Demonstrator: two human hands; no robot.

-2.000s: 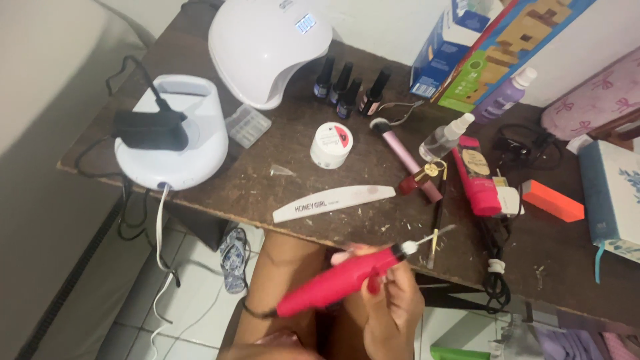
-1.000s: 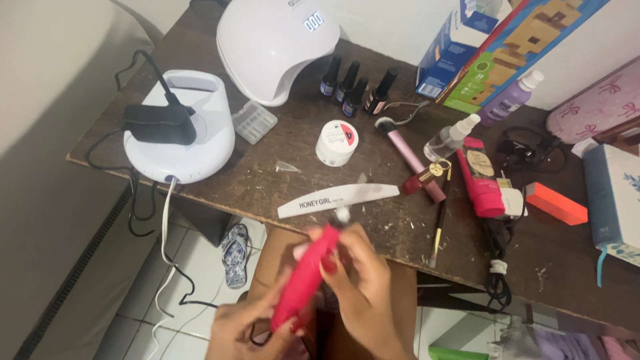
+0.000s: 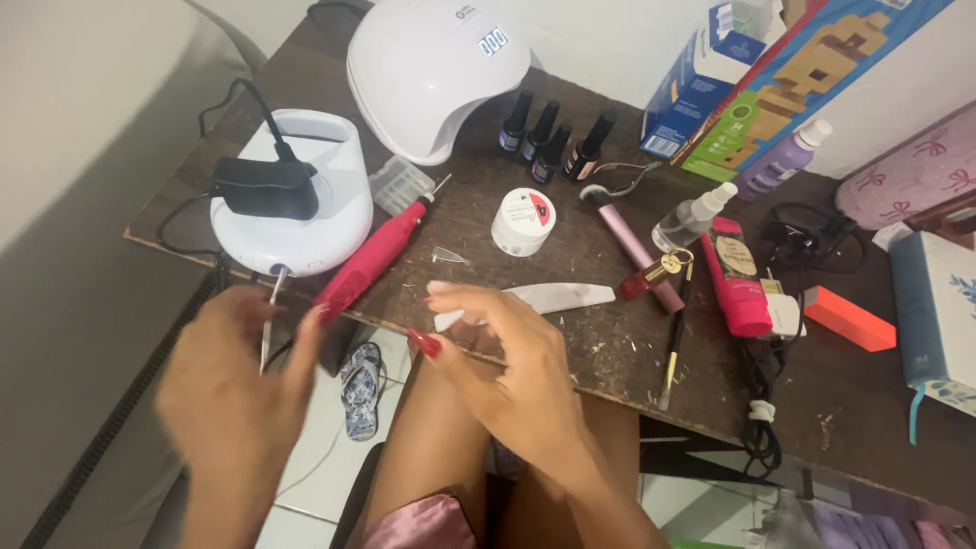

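The pink electric nail drill (image 3: 374, 255) lies on the dark wooden table, its metal bit pointing toward the lamp. My left hand (image 3: 240, 366), blurred, is at the table edge beside the drill's rear end; its thumb tip is close to the drill, and whether it touches cannot be told. My right hand (image 3: 511, 358) is over the front edge, fingers apart, holding nothing, and partly covers the white nail file (image 3: 572, 297). Beyond it are a clear nail tip (image 3: 448, 255) and a white jar (image 3: 524, 221). A clear compartment case (image 3: 400, 187) sits near the drill's bit.
A white nail lamp (image 3: 435, 69), gel polish bottles (image 3: 545, 145) and a white device (image 3: 335, 191) bearing a black adapter (image 3: 263, 187) stand behind. To the right are a makeup brush (image 3: 629, 244), spray bottle (image 3: 690, 217), pink tube (image 3: 740, 282), orange buffer block (image 3: 850, 318) and cables.
The drill was in my hands over my lap and now lies on the table. My hands have parted, the left one moving left, the right one now over the nail file.
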